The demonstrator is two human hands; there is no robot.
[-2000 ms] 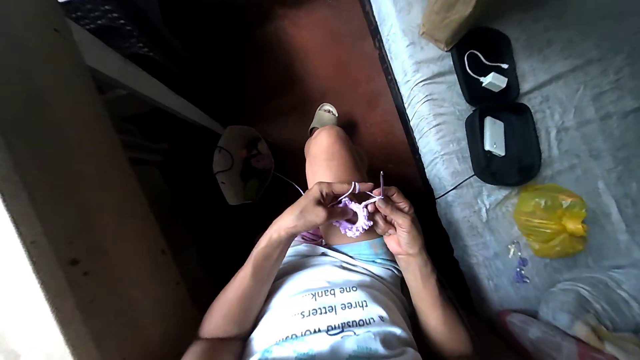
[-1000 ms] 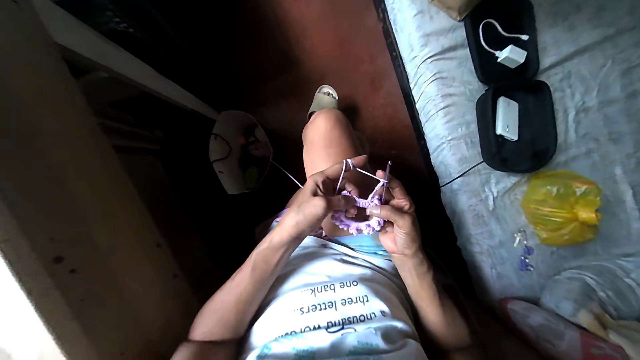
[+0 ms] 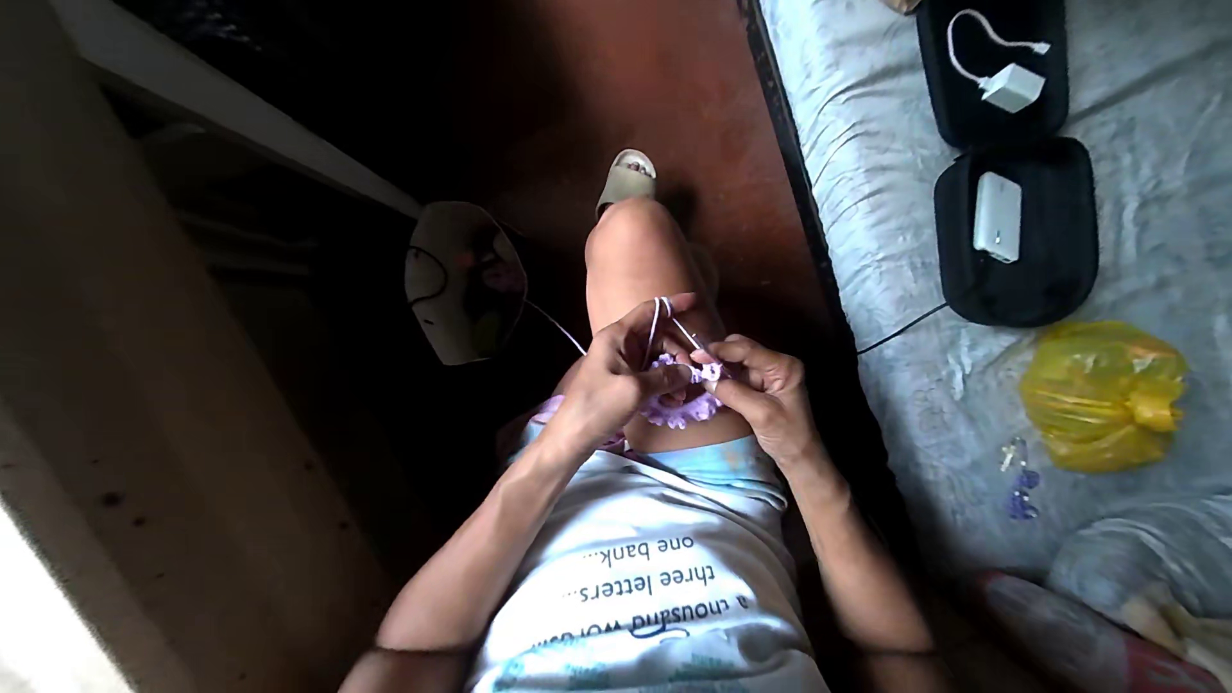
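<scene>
A small ring of lilac crochet work (image 3: 681,412) with a ruffled edge lies between my hands, over my lap. My left hand (image 3: 621,371) pinches its left side, and pale yarn (image 3: 655,322) loops over the raised index finger. From that finger the yarn slants down to my right hand (image 3: 765,390), whose fingertips meet at the upper right edge of the ring. A thin hook seen there is mostly hidden by the fingers.
A bag or container (image 3: 452,327) stands left of my knee, with a strand running from it. On the grey-covered bed at right lie an open black case (image 3: 1054,289), a white power bank (image 3: 998,217), an adapter with cable (image 3: 1013,88), a yellow plastic bag (image 3: 1097,404) and small beaded trinkets (image 3: 1022,493).
The hook, upright above my right hand in the earlier frames, is now mostly hidden at the ring. My right fingertips have closed in on the ring's upper edge.
</scene>
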